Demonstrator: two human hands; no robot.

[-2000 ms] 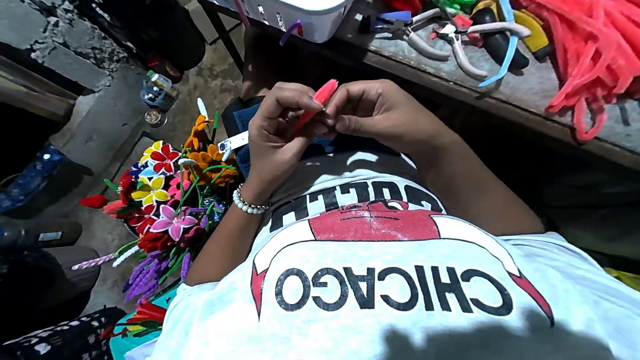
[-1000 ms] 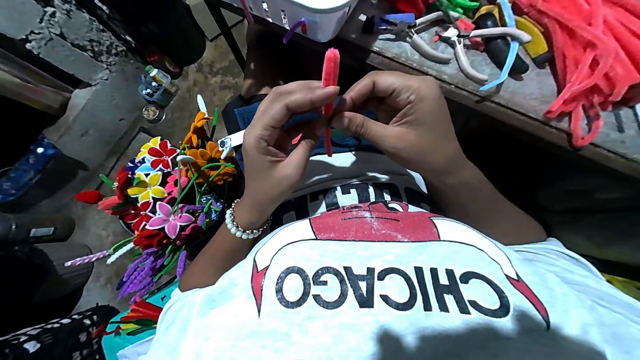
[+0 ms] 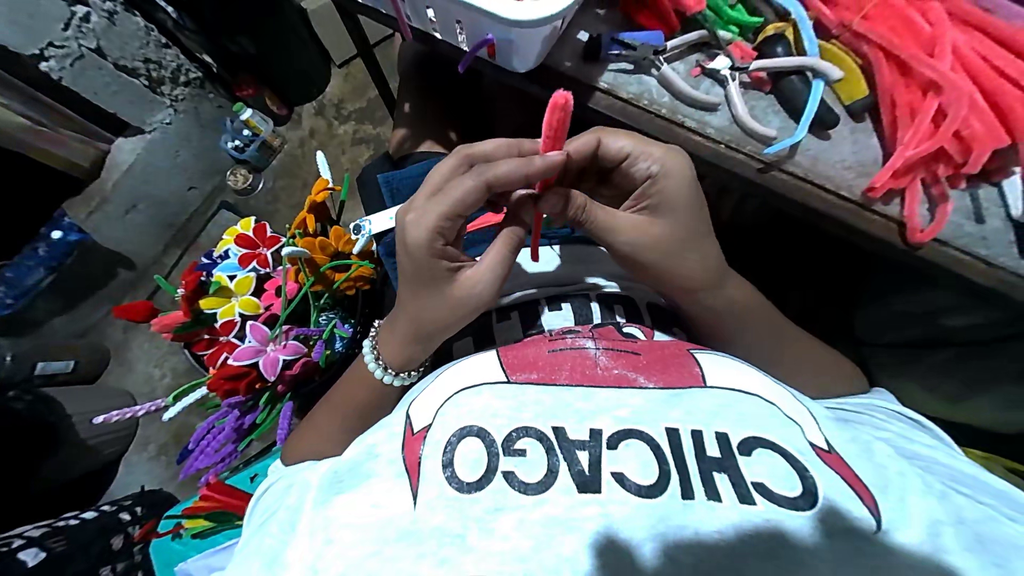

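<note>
Between the fingertips of both hands stands a folded coral-red pipe cleaner (image 3: 556,122), upright, its fuzzy rounded end up and a thin tail hanging below. My left hand (image 3: 464,232) grips it from the left with thumb and fingers; a bead bracelet is on that wrist. My right hand (image 3: 640,208) pinches it from the other side, just under the thick part. Another bit of coral-red material (image 3: 485,222) shows behind the left fingers; whether it is the same piece, I cannot tell.
On the table (image 3: 848,180) at the upper right lie pliers (image 3: 744,88), a light blue pipe cleaner (image 3: 810,104) and a heap of coral-red pipe cleaners (image 3: 936,96). A white plastic basket (image 3: 512,32) sits at its edge. Pipe-cleaner flowers (image 3: 256,304) stand at my left.
The pipe cleaner was tilted between my fingers in the oldest frame and now stands nearly upright. My left fingers have spread around it, and a thin tail shows below.
</note>
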